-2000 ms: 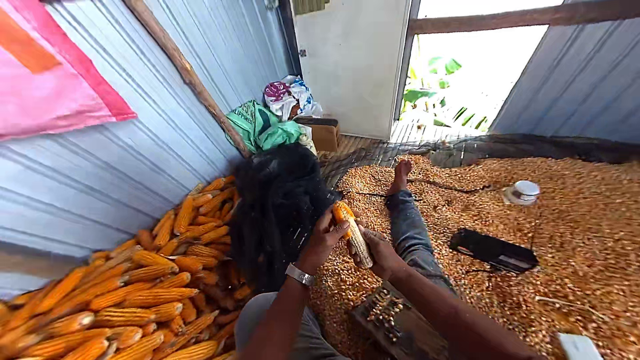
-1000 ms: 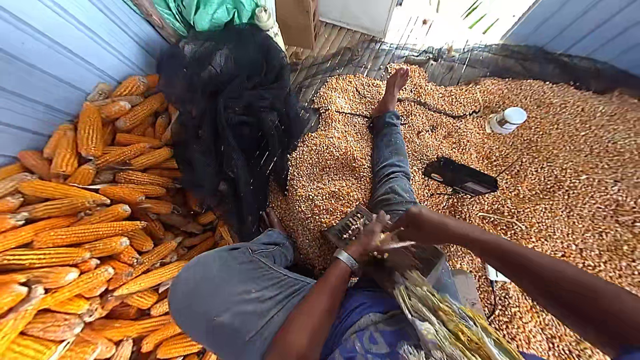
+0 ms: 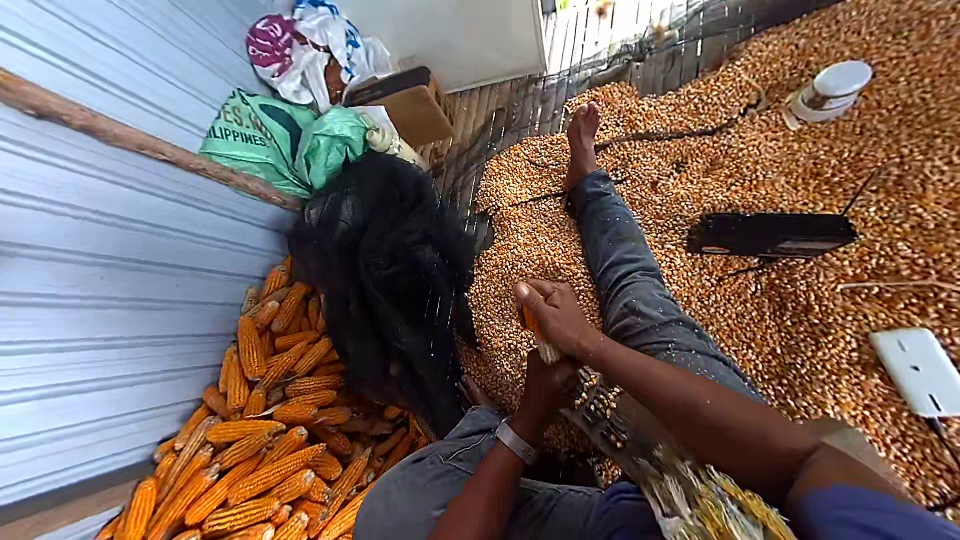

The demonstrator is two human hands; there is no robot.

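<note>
An ear of maize [image 3: 543, 341], partly stripped of its kernels, is held between my two hands. My right hand [image 3: 553, 315] grips its upper end, thumb along the top. Below it, my left hand [image 3: 546, 386], with a band on the wrist, closes around the lower end. Just beside the left hand lies a wooden board [image 3: 615, 431] with loose kernels and rows of what look like metal studs on it. Dry husks [image 3: 712, 499] lie near my right forearm. Unshelled maize ears [image 3: 262, 457] are heaped at the left.
Shelled kernels [image 3: 750, 300] cover the floor around my outstretched leg. On them are a black device with an antenna [image 3: 772, 235], a white tub [image 3: 832, 90] and a white device with a cable [image 3: 916, 371]. Black netting [image 3: 382, 277], a green sack [image 3: 262, 139] and a cardboard box [image 3: 416, 105] stand left of the leg.
One second ago my hands were low over the wooden board; now they are farther forward, holding a maize ear between them. The view has shifted considerably.
</note>
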